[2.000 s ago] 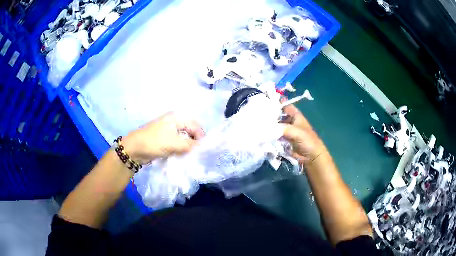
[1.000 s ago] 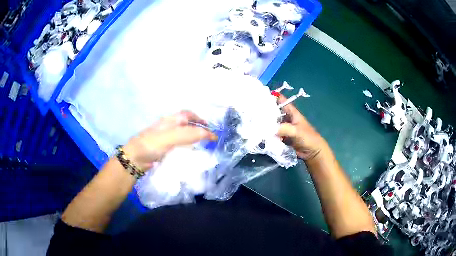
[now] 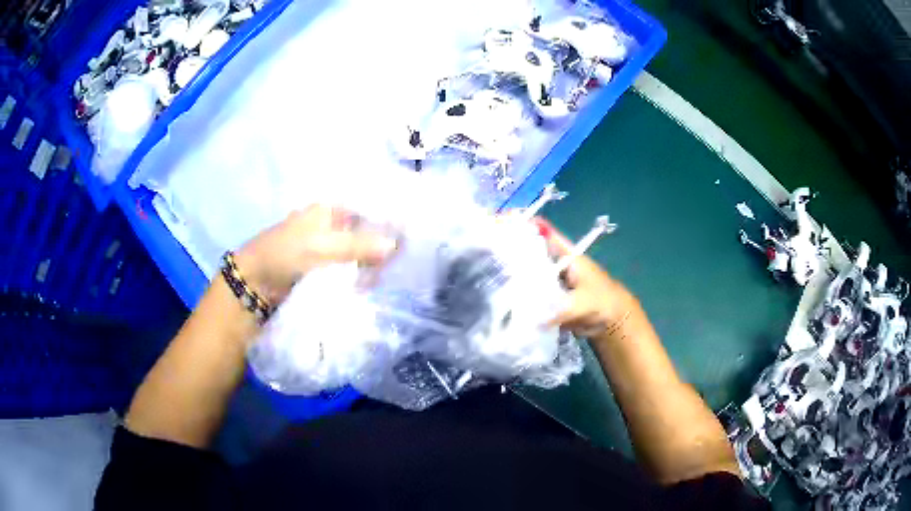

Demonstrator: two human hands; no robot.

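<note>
A white-and-black moulded assembly is partly inside a clear crinkly bag in front of me. Its pale arms stick out of the bag at the upper right, beside a small red spot. My right hand grips the assembly at its right side. My left hand is on the bag's upper left, over a bunched whitish heap of film; it is blurred and its fingertips are hard to make out against the film. Several bagged assemblies lie in the right part of the lined blue crate.
A second blue crate at upper left holds loose white-and-black pieces. Unbagged assemblies form a dense cluster at right, with one apart above it. A pale strip edges the green surface.
The assembly has gone further into the bag, and its dark part now shows under the film. The bag is spread lower and to the left. My left hand has moved slightly up and left.
</note>
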